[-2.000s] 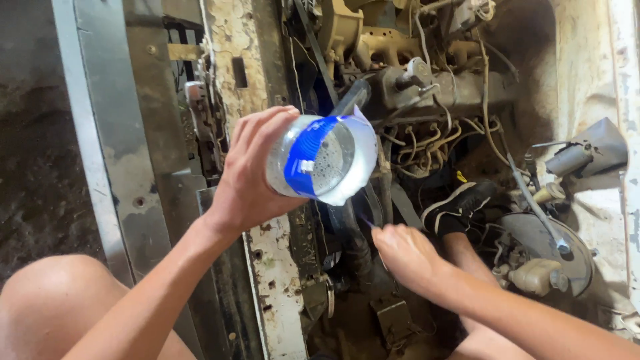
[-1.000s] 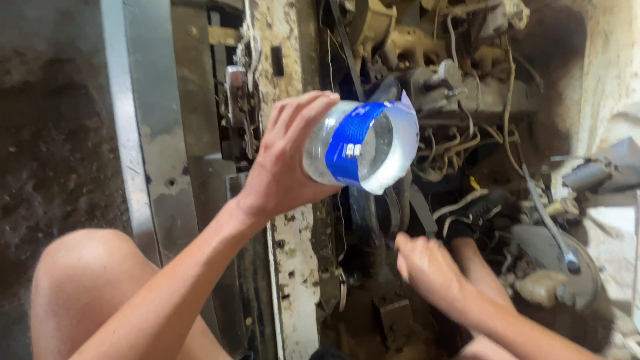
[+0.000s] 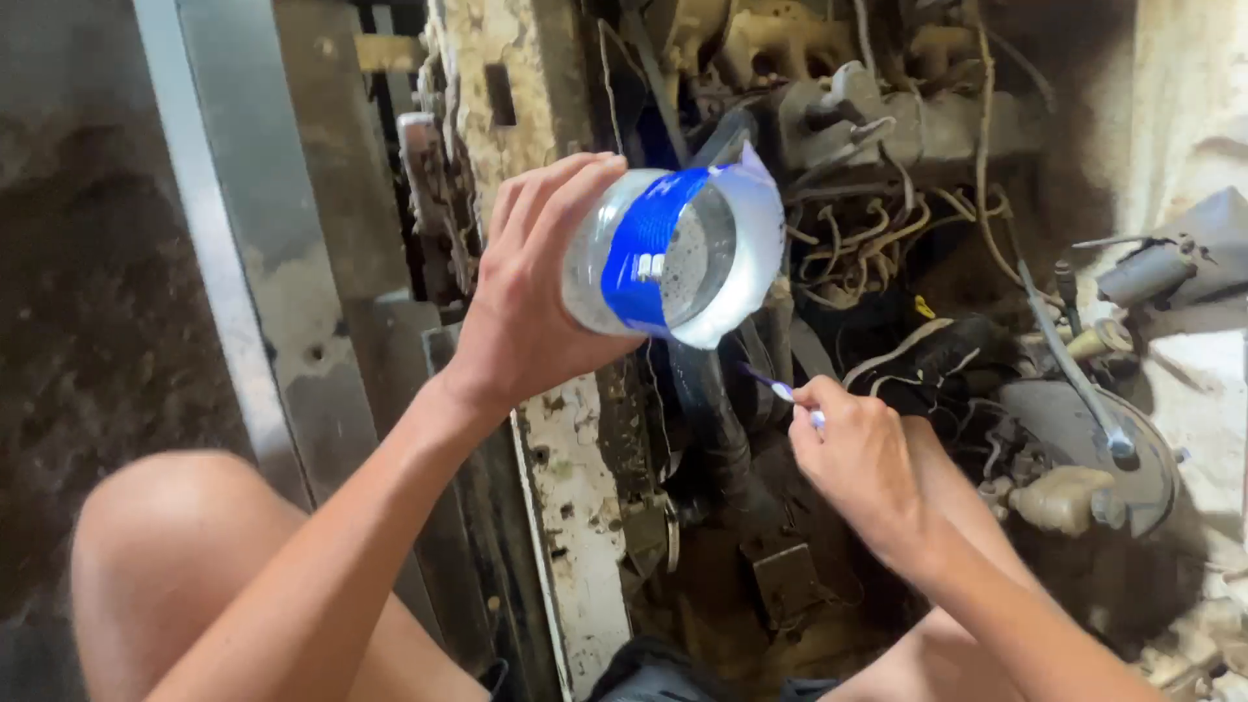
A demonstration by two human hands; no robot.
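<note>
My left hand (image 3: 536, 273) grips a clear plastic container (image 3: 595, 253) with a blue and white label, its top cut open and tilted toward the right. Bubbly liquid or wet droplets show inside; which of the two, I cannot tell. Lower right of it, my right hand (image 3: 858, 458) is closed around the handle of a thin purple and white tool (image 3: 780, 390), perhaps a toothbrush. The tool's far end points up and left toward a dark rubber hose (image 3: 717, 409) below the container and is hard to make out.
An old engine (image 3: 877, 127) with loose wires (image 3: 868, 244) lies at the upper right. A rusty, paint-chipped metal frame rail (image 3: 575, 487) runs down the middle. A grey metal bumper (image 3: 253, 214) stands at left. A round brake booster (image 3: 1092, 439) and a shoe (image 3: 936, 351) are at right.
The thin tool shows more clearly in my right hand now. My left hand still holds the container tilted. The view has shifted slightly.
</note>
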